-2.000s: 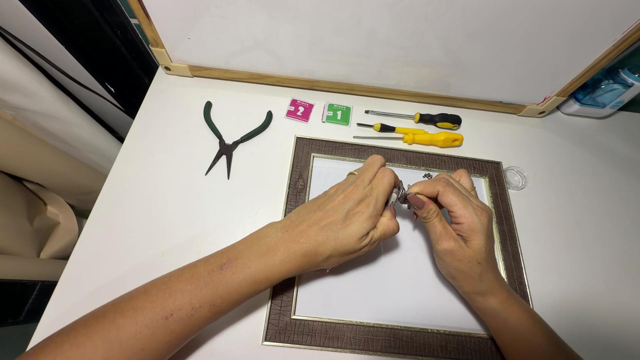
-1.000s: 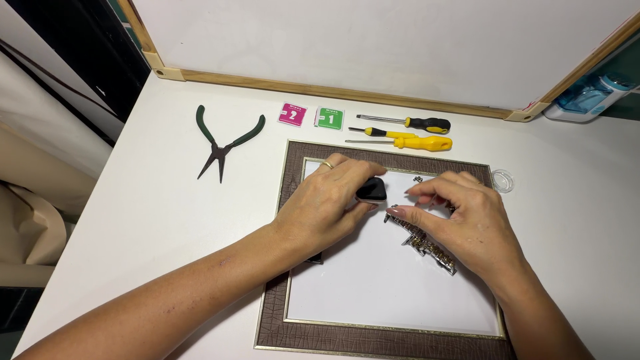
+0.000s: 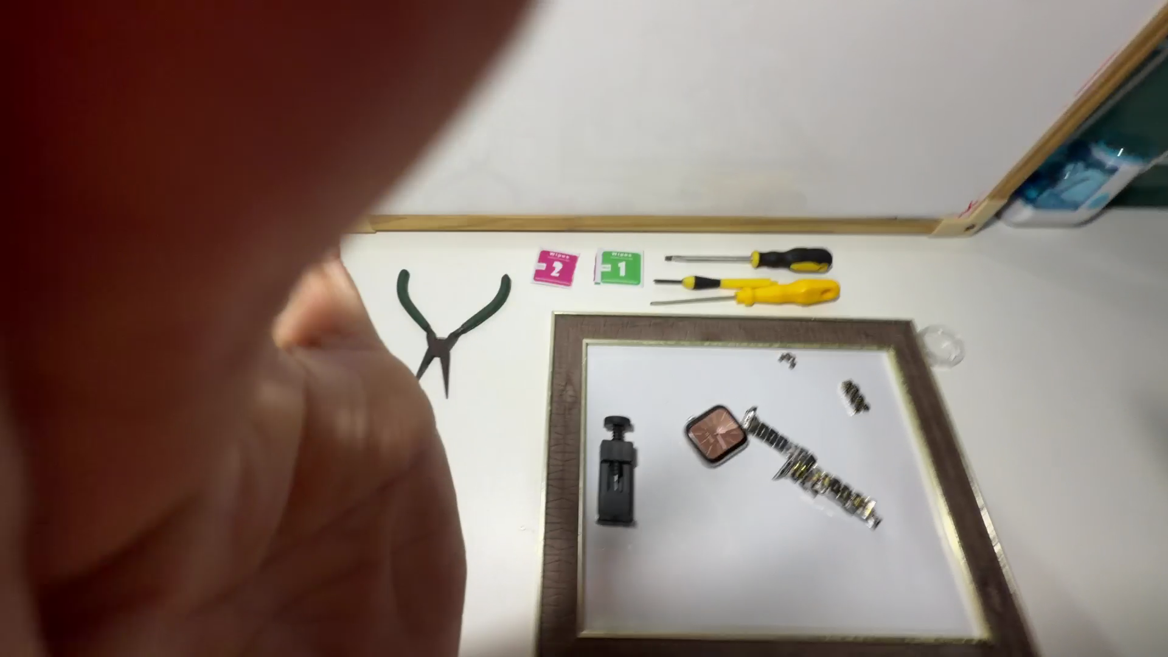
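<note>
My left hand (image 3: pixel 347 456), very close and blurred, covers the left side of the view; its fingertips are out of sight, so whether it holds anything cannot be told. No part of my right hand is visible. Inside the brown frame (image 3: pixel 568 484), a square smartwatch (image 3: pixel 716 435) lies face up on the white surface. Its corner is beside a metal link watch band (image 3: pixel 821 476), which stretches diagonally down to the right. Left of the watch lies a black band link remover (image 3: pixel 617 473). Short loose links (image 3: pixel 855 397) and a smaller link piece (image 3: pixel 787 360) rest near the frame's upper right.
Green-handled pliers (image 3: pixel 442 346) lie left of the frame. Behind it are a pink wipe packet (image 3: pixel 555 267), a green one (image 3: pixel 620 267), a black-and-yellow screwdriver (image 3: pixel 792 260) and yellow screwdrivers (image 3: pixel 789 292). A clear round item (image 3: pixel 941 346) is at right; a wood-edged white board (image 3: pixel 657 224) stands behind.
The watch has left my left hand and lies on the framed surface beside the band. My left hand has come up close to the camera; my right hand has gone out of view.
</note>
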